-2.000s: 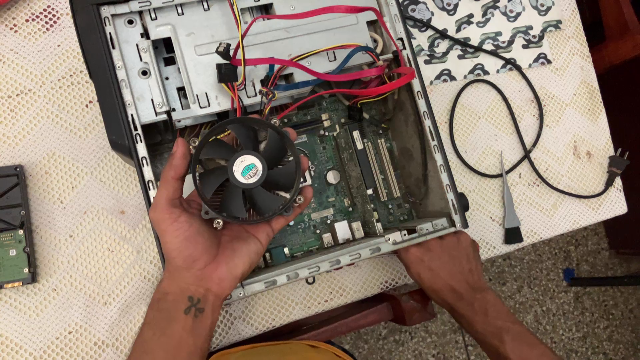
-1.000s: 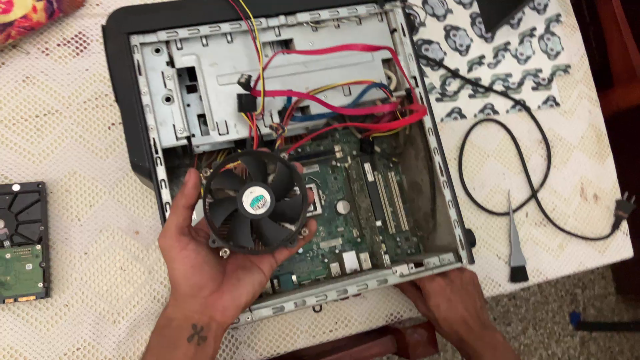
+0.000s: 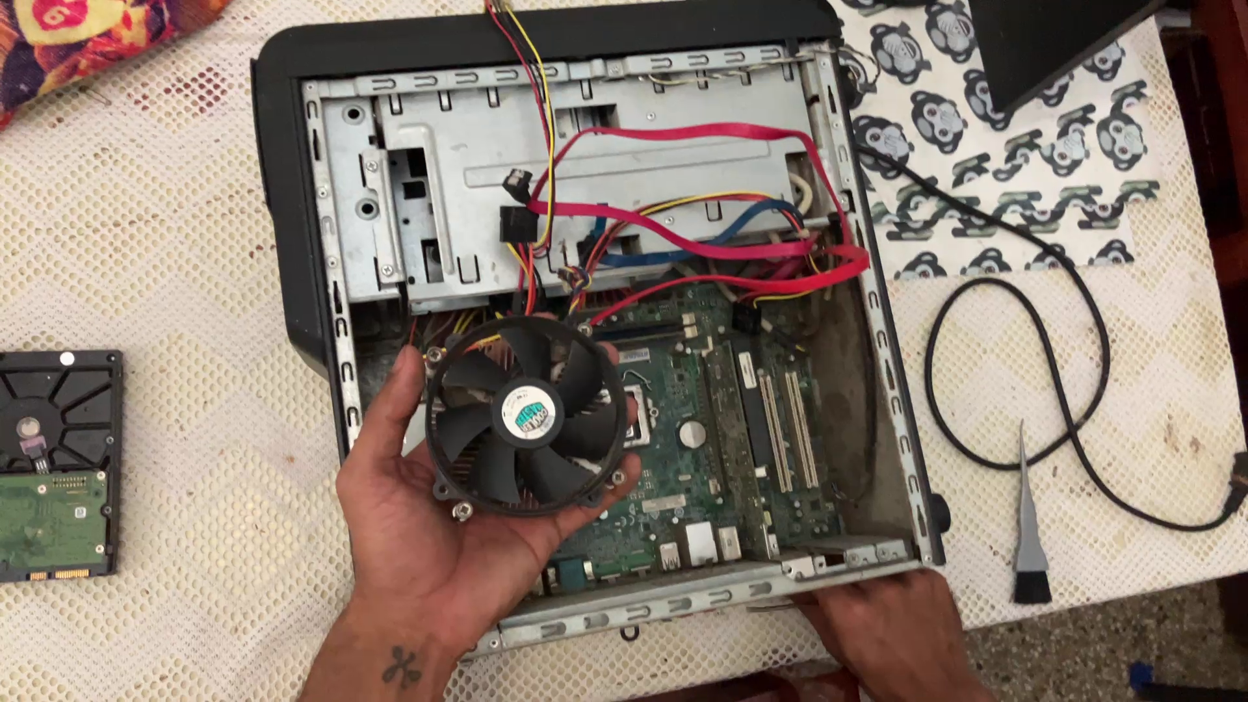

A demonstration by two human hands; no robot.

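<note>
My left hand holds a black Cooler Master CPU cooler from beneath, its fan facing up and screws at its corners. The cooler is above the open desktop computer case, over the left part of the green motherboard. My right hand is at the lower right edge of the case; its fingers are hidden under or behind the metal edge. Pink SATA cables and coloured power wires cross the metal drive cage.
A hard drive lies at the far left on the lace tablecloth. On the right are a black power cable, a small brush and a monkey-patterned sheet under a dark panel. Patterned fabric sits top left.
The view has shifted, bringing more of the hard drive and the patterned fabric into frame. My left hand keeps hold of the cooler above the case, and my right hand remains at the lower right edge.
</note>
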